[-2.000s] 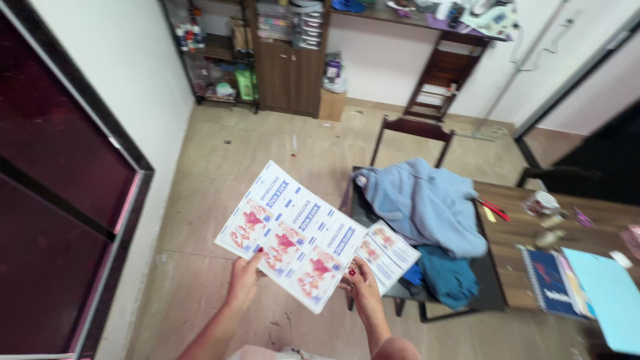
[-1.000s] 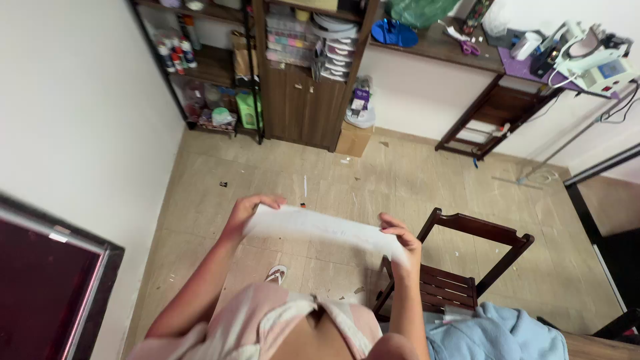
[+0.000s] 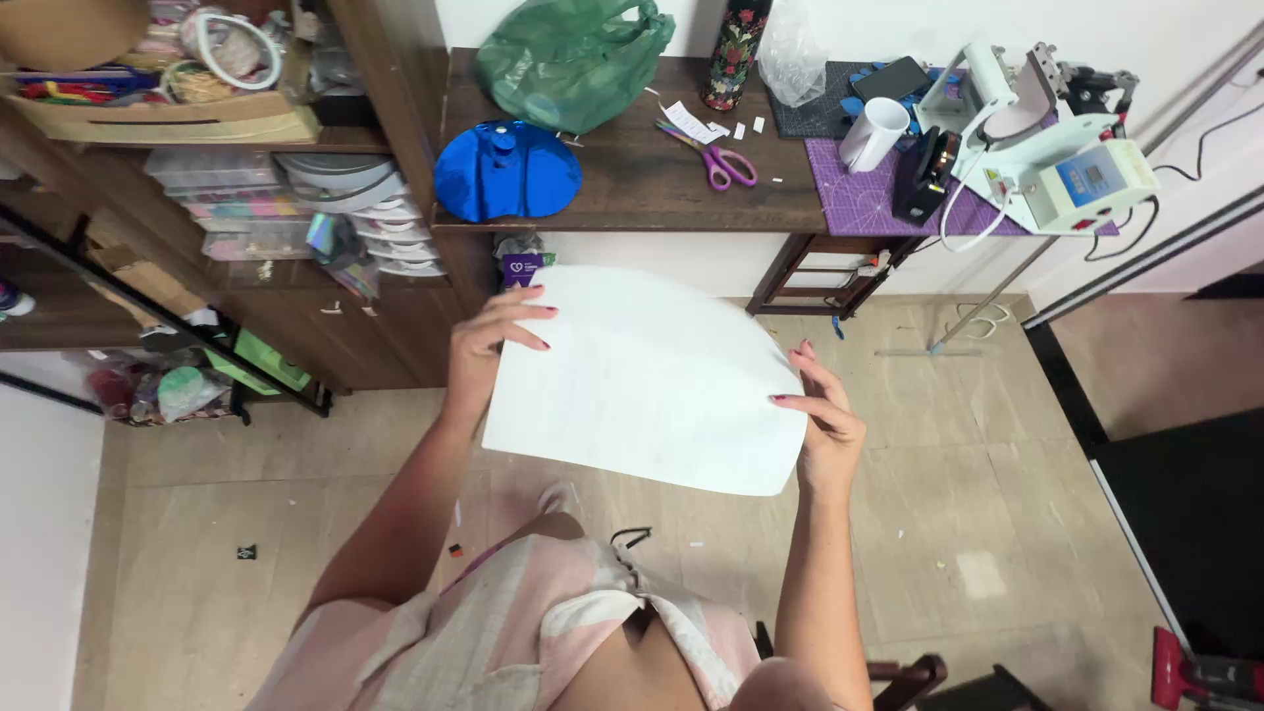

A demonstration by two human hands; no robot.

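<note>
A white sheet of paper (image 3: 647,380) is held out in front of my body, its plain side up and its far edge curved. My left hand (image 3: 489,341) grips its upper left side, fingers on top. My right hand (image 3: 828,415) holds the right edge, thumb side hidden partly by the paper. Beyond the sheet is a dark wooden desk (image 3: 632,202). On it lie purple-handled scissors (image 3: 729,168), small paper pieces, a blue foil object (image 3: 509,173) and a green plastic bag (image 3: 578,64). To the right are a white mug (image 3: 873,135) and a mug heat press (image 3: 1076,183) on a purple cutting mat (image 3: 839,202).
A wooden cabinet with shelves (image 3: 370,331) holds plastic drawers (image 3: 237,202) and craft supplies at the left. Below the desk, a folded wooden item (image 3: 829,276) leans by a metal stand (image 3: 933,348). Part of a wooden chair (image 3: 913,676) shows at the lower right; scraps lie on the tiled floor (image 3: 346,513).
Two seconds ago the sheet showed printed pictures, with a smaller printed piece at my right hand; now a plain white side shows. The view has swung from the table with the clothes toward the desk.
</note>
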